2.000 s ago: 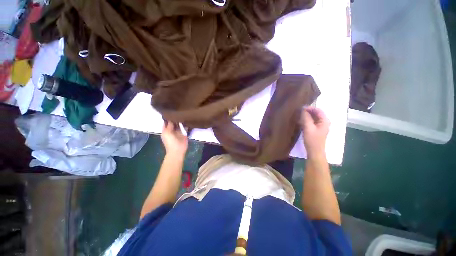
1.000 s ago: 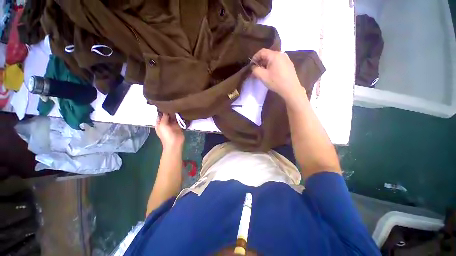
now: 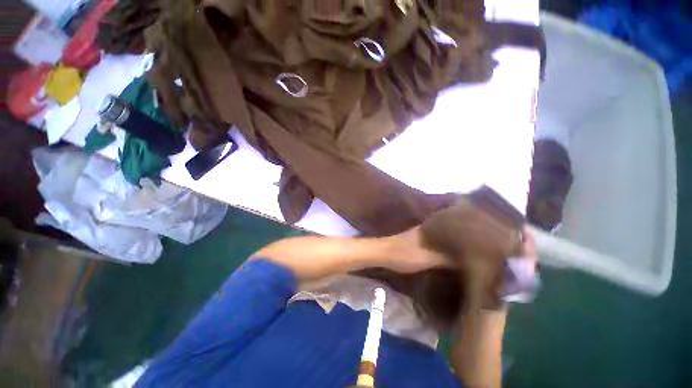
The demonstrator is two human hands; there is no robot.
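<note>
A brown garment (image 3: 478, 227) is bunched and blurred at the table's right front edge, a long strip of it trailing back left. My left hand (image 3: 416, 248) reaches across to the right and holds this bunch; its fingers are hidden in the cloth. My right hand (image 3: 529, 244) is at the bunch's right side, mostly hidden behind cloth and blurred, holding it. A pale blurred patch (image 3: 520, 279) shows beside it; I cannot tell what it is. A heap of brown garments (image 3: 334, 83) with white loops (image 3: 292, 85) lies farther back.
A white tub (image 3: 622, 151) with a brown bundle (image 3: 552, 182) stands right of the white table (image 3: 455, 140). A black bottle (image 3: 144, 125) on green cloth (image 3: 142, 161) and a phone (image 3: 211, 157) lie at left. White plastic sheeting (image 3: 129, 216) hangs at lower left.
The garment has moved from the table's front middle to the right edge and is bunched up. My left hand has swung across to the right; my right hand has moved right and down.
</note>
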